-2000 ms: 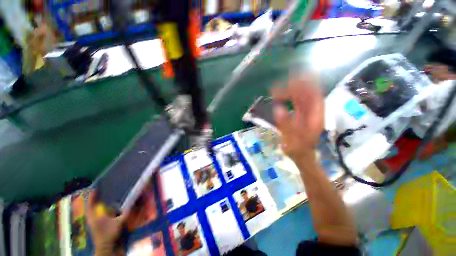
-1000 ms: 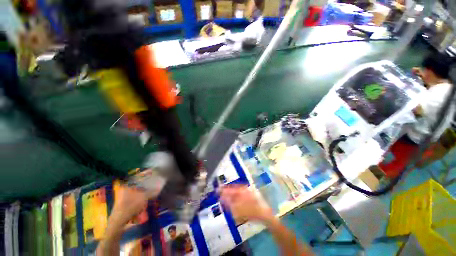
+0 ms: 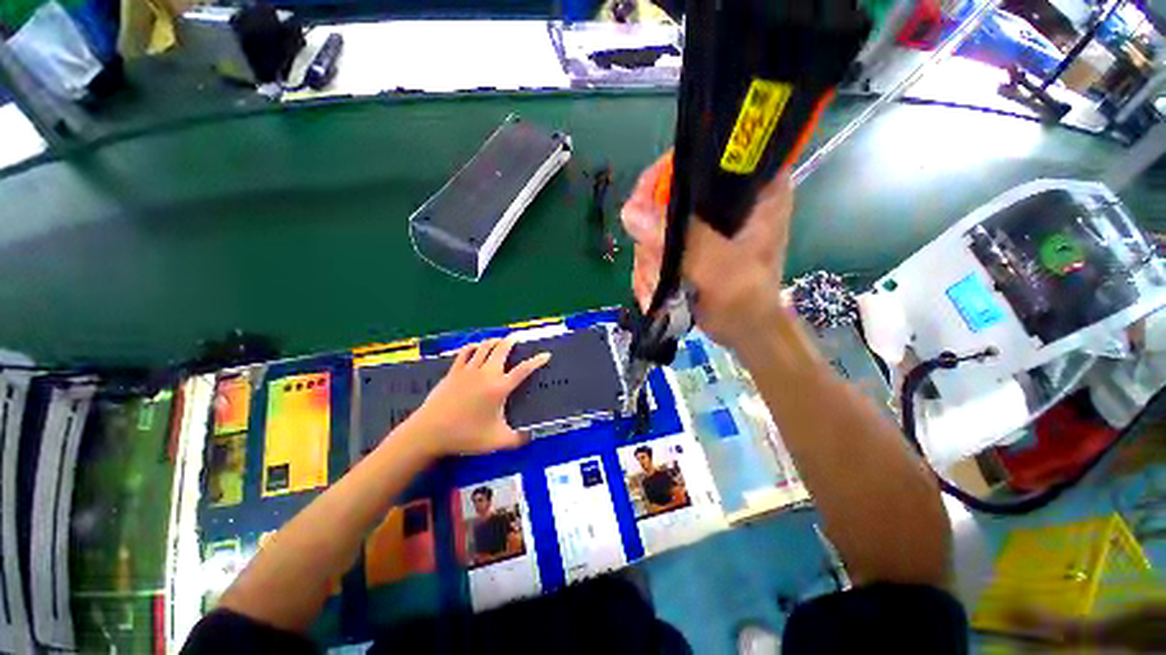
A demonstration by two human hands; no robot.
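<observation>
A dark soundbar housing (image 3: 563, 374) lies flat on the blue printed bench mat (image 3: 547, 454). My left hand (image 3: 476, 399) lies on top of it near its middle, fingers spread, pressing it to the mat. My right hand (image 3: 719, 250) is closed around the black and orange electric screwdriver (image 3: 754, 90), which hangs above the bench. The silvery screwdriver nozzle (image 3: 636, 371) is at the right end of the housing. Its very tip and any screw are too small to make out.
Another housing (image 3: 492, 195) lies on the green conveyor belt (image 3: 320, 243) with a thin cable (image 3: 601, 205) beside it. A white screw feeder (image 3: 1023, 307) with a looping black hose stands right. A silvery bundle (image 3: 825, 299) is near it. A yellow crate (image 3: 1061, 569) is lower right.
My right hand has gone up onto the screwdriver, which has moved right. My left hand has come to rest on the housing, now flat on the mat. The view has shifted.
</observation>
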